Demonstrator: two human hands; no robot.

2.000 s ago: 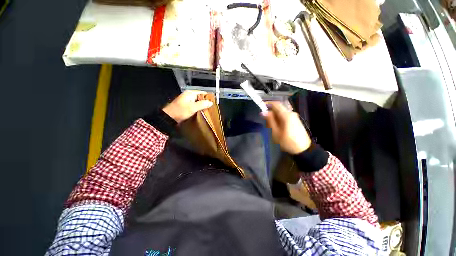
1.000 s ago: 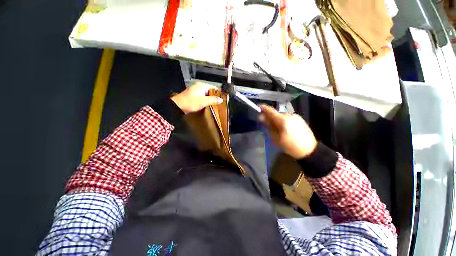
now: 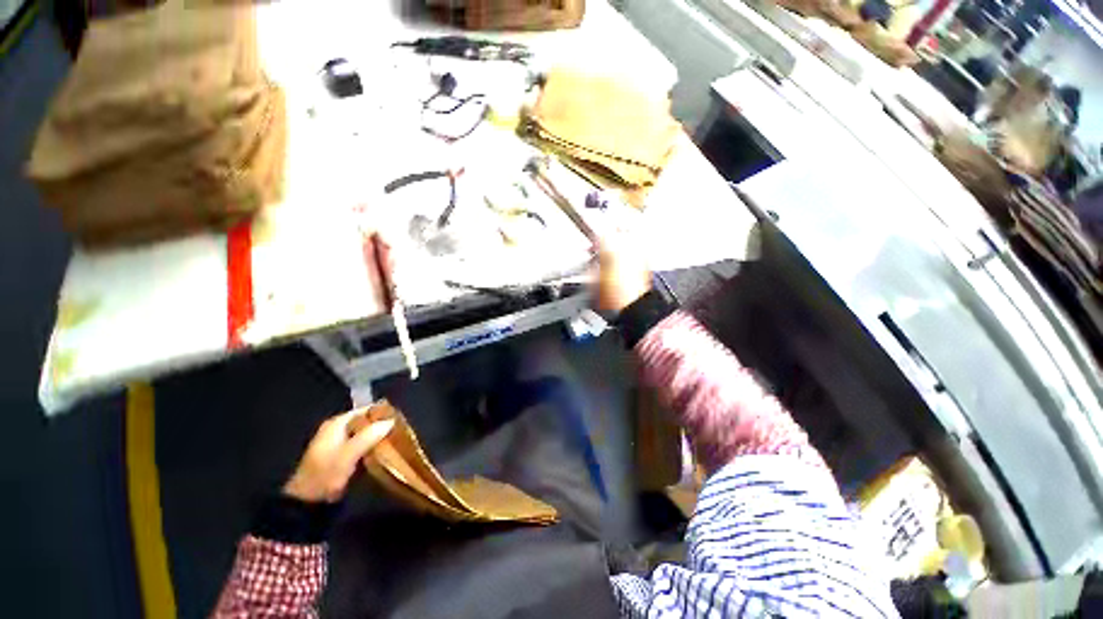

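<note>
My left hand grips the top corner of a folded brown bag piece over the lap, thumb on its inner face. The piece hangs partly open, off the bar. The narrow pale bar juts from the table's front edge, its dark red-brown rear part on the tabletop. My right hand is blurred at the table's right front edge, by the front end of a hammer with a long brown handle. I cannot tell whether its fingers hold anything.
A tall stack of brown pieces stands on the table's left; a flat stack lies at right. Black curved-handled pliers, a corded black tool and a small black object lie between. A metal-topped bench is at right.
The view has swung up and right. My left hand has moved the piece away from the bar. My right hand has moved from the bar to the table's right edge; the white-handled hammer no longer shows in it.
</note>
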